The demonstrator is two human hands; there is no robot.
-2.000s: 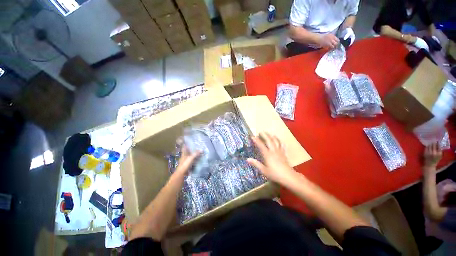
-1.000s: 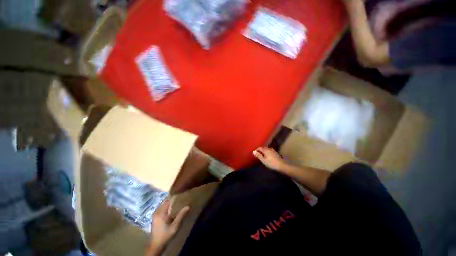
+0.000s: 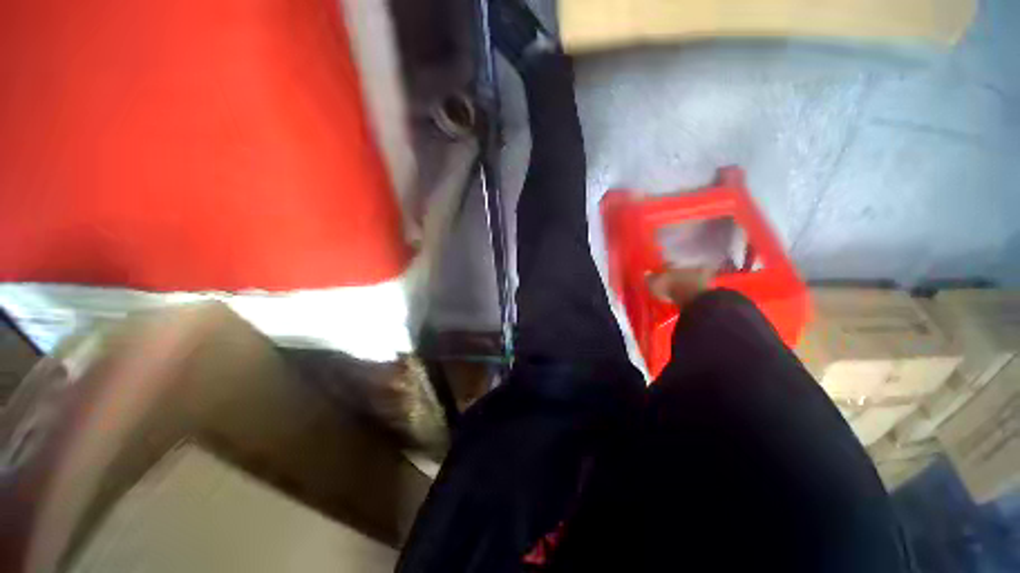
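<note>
A red plastic stool (image 3: 772, 297) stands on the floor at the right of the wearer's legs. My right hand (image 3: 685, 280) reaches to it over its top, with the fingers at the edge of an opening; blur hides whether they grip it. The dark sleeve covers the rest of the arm. My left hand is not in view.
The red-covered table (image 3: 201, 146) fills the upper left. An open brown carton (image 3: 235, 504) is blurred at the lower left. Cartons (image 3: 884, 347) are stacked at the right. A tan board-like edge (image 3: 761, 20) is at the top. The wearer's leg extends forward beside the table.
The view has swung right and down from table and carton to floor and stool. My right hand has moved from the table's edge to the stool. My left hand has left the picture.
</note>
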